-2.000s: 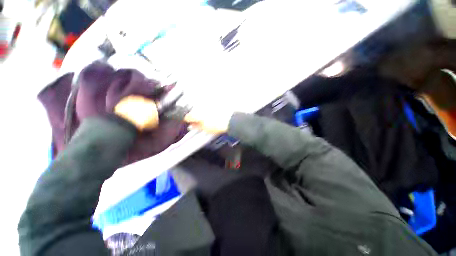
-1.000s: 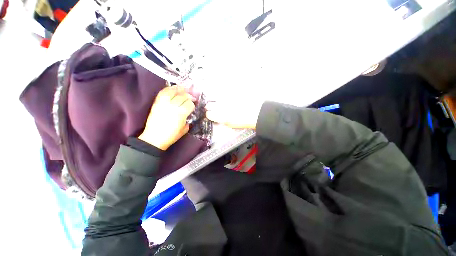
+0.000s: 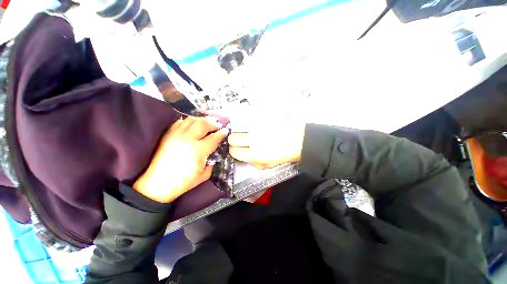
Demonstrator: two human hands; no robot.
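The plum garment (image 3: pixel 83 144) lies over the left of the white table, with grey patterned trim along its far left edge. My left hand (image 3: pixel 183 155) lies on the garment, its fingertips pinching the edge beside a dark patterned trim strip (image 3: pixel 223 172). My right hand (image 3: pixel 264 145) is at the strip's right side, its fingertips close to the left ones; glare washes it out and its exact hold cannot be told. Shiny metal machine parts (image 3: pixel 222 97), by the presser foot area, are just beyond the fingertips. The needle is not distinguishable.
The white machine head (image 3: pixel 311 66) spans the top, with a blue stripe and a round metal knob (image 3: pixel 230 56). A measuring strip (image 3: pixel 267 178) runs along the table's front edge. A light blue basket (image 3: pixel 33 249) is at lower left. An orange-rimmed object (image 3: pixel 486 166) is at the right.
The view has come closer and sharpened. Both hands stay together near the machine parts. The left hand lies flatter along the patterned strip, and the garment fills more of the left side.
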